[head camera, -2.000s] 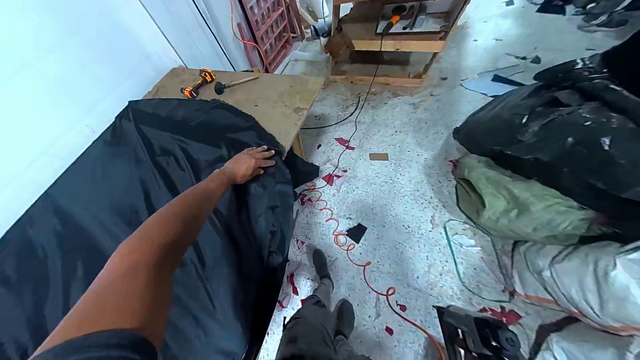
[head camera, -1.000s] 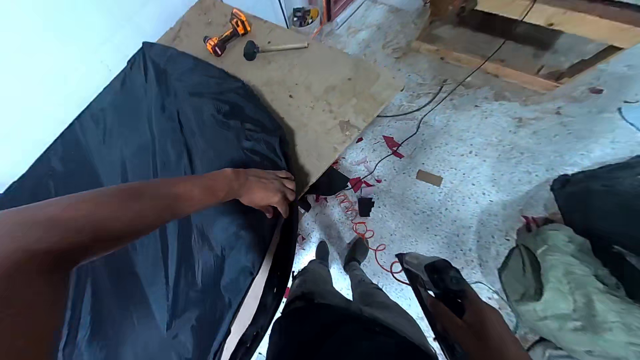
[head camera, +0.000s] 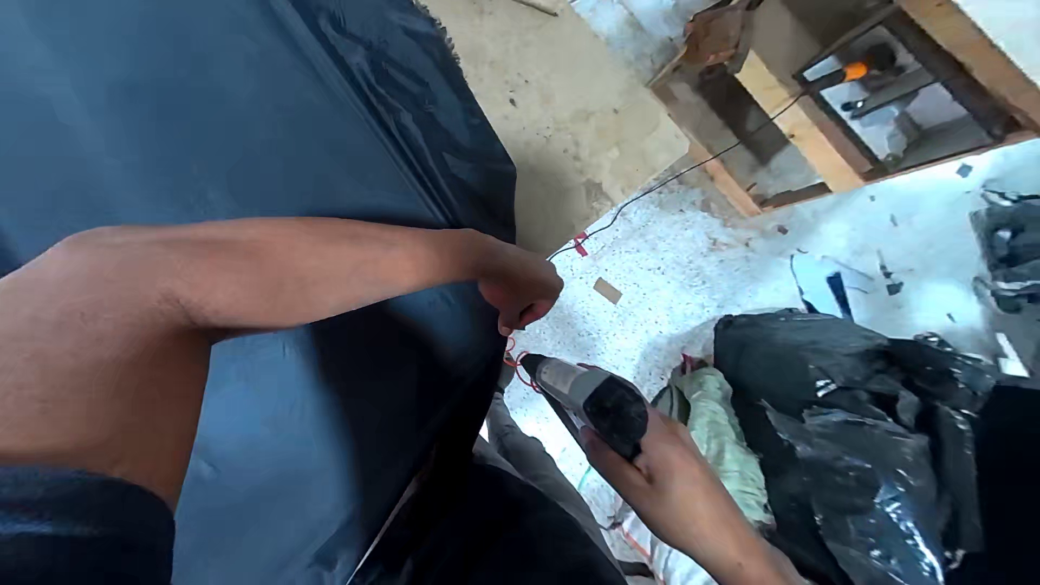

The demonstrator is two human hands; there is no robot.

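Black fabric (head camera: 268, 146) covers a large piece that fills the left side of the head view. At the fabric's right edge my left hand (head camera: 524, 284) is closed with curled fingers, gripping the edge. My right hand (head camera: 650, 463) holds a pneumatic staple gun (head camera: 597, 398), its nose pointing up and left, close below my left hand and near the fabric's edge. The underside of the covered piece is hidden.
A brown board (head camera: 561, 106) lies beyond the fabric. Upper right stands a wooden frame (head camera: 804, 130) with a tool on it and a black cord (head camera: 691, 166). Black plastic-wrapped bundles (head camera: 861, 439) and a pale green cloth bundle (head camera: 723, 431) sit at right. Scraps litter the speckled floor.
The staple gun in my right hand has come up close to my left hand; earlier it was lower and further right. The view has turned and moved closer.
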